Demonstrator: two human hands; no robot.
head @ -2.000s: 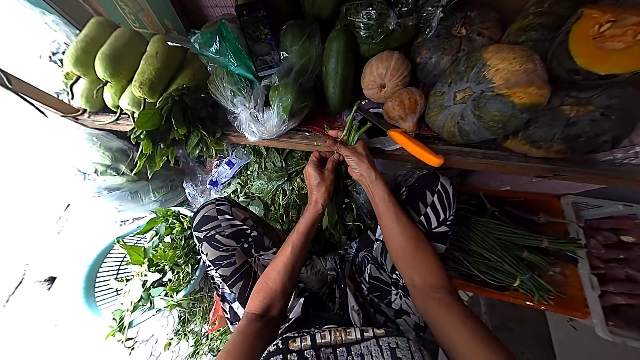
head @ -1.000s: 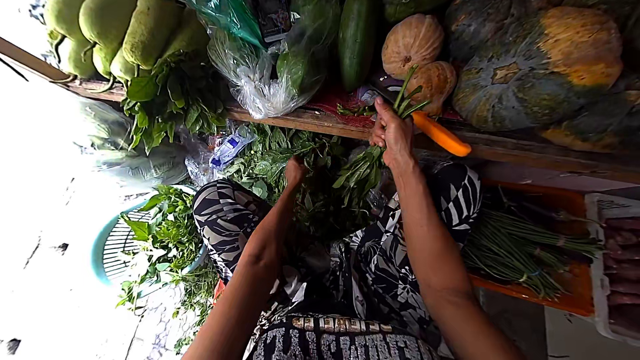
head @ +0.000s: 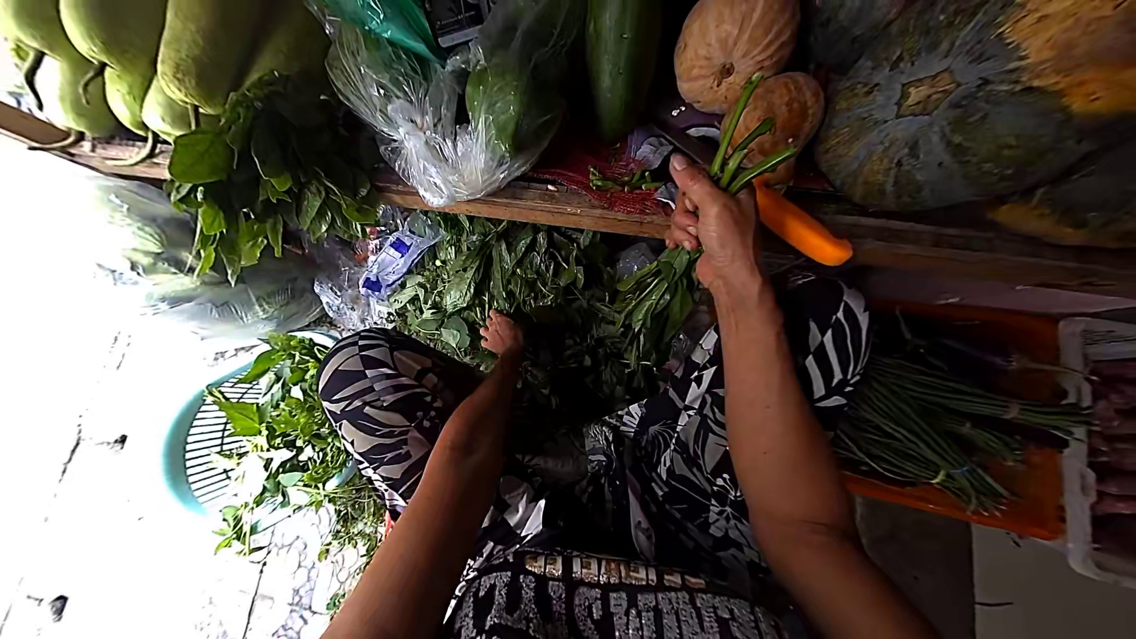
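My right hand (head: 721, 220) is closed around a bunch of leafy green stems (head: 744, 146); the cut ends stick up above the fist and the leaves hang below it. Just right of that fist, the orange handle of a knife (head: 803, 226) lies over the edge of the wooden shelf, its blade partly hidden. Down between my knees, my left hand (head: 502, 335) is at the pile of loose leafy greens (head: 515, 271). Its fingers are partly hidden, and whether they grip a stem does not show.
Along the wooden shelf (head: 532, 209) sit bottle gourds (head: 209, 53), a plastic bag of green vegetables (head: 444, 133) and pumpkins (head: 941, 106). A teal basket (head: 182, 444) with greens stands at the left. An orange tray (head: 1038, 506) of long beans (head: 932, 426) is at the right.
Two seconds ago both hands were together at the stems near the shelf edge. They have since come apart: the left went down to the pile, while the right kept the bunch.
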